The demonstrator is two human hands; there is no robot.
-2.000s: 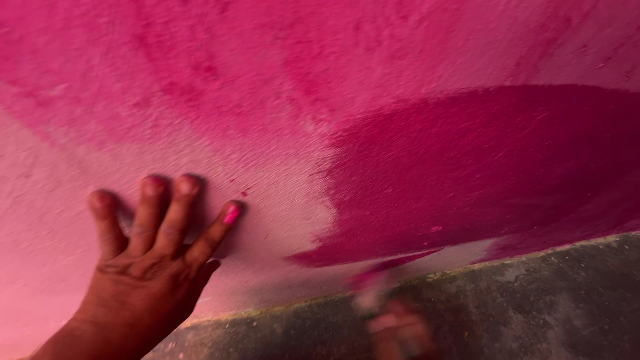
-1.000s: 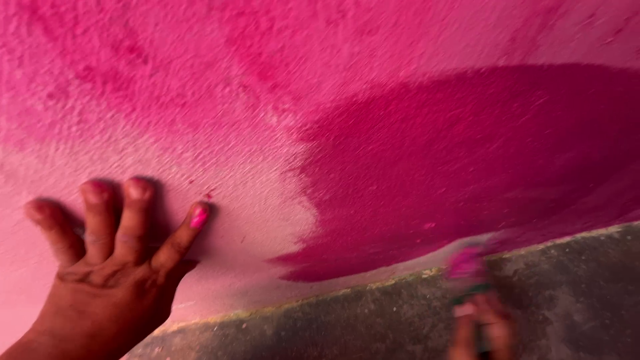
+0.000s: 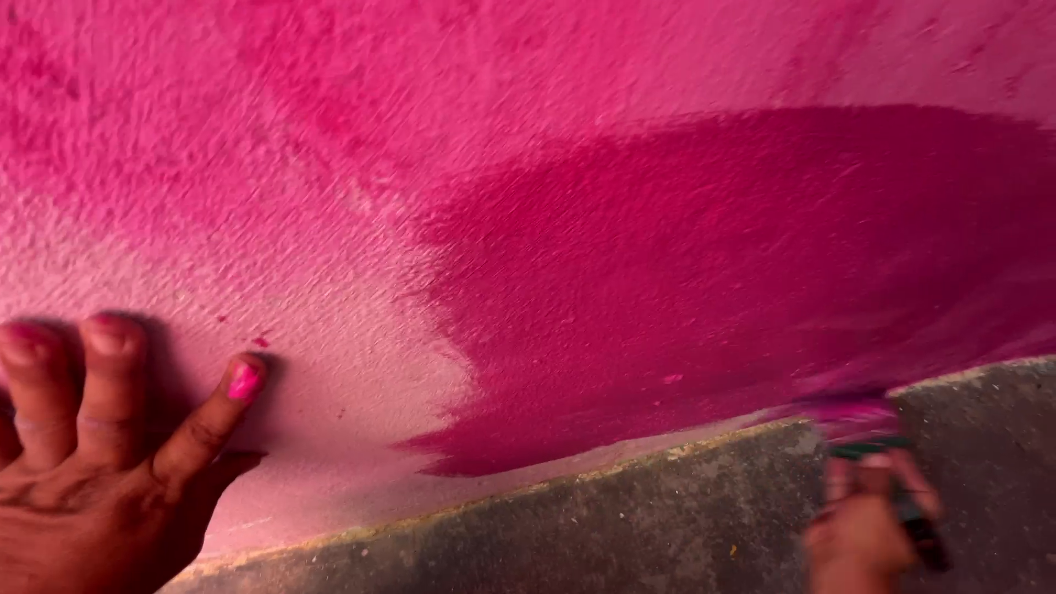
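My left hand rests with spread fingers against the pale pink part of a rough wall, holding nothing; one nail has bright pink paint on it. At the lower right, blurred, my right hand grips a paintbrush with a dark handle and green at its neck. Its pink-coated bristles touch the wall's bottom edge, under a large patch of dark magenta paint. The patch has a ragged left side and a rounded top.
A grey, speckled floor or ledge meets the wall along a slanting yellowish edge. A thin pale strip of wall lies between that edge and part of the magenta paint. Brighter pink covers the upper wall.
My right hand and the brush have moved to the right along the wall's bottom edge. My left hand stays spread on the wall, nearer the left side of the view.
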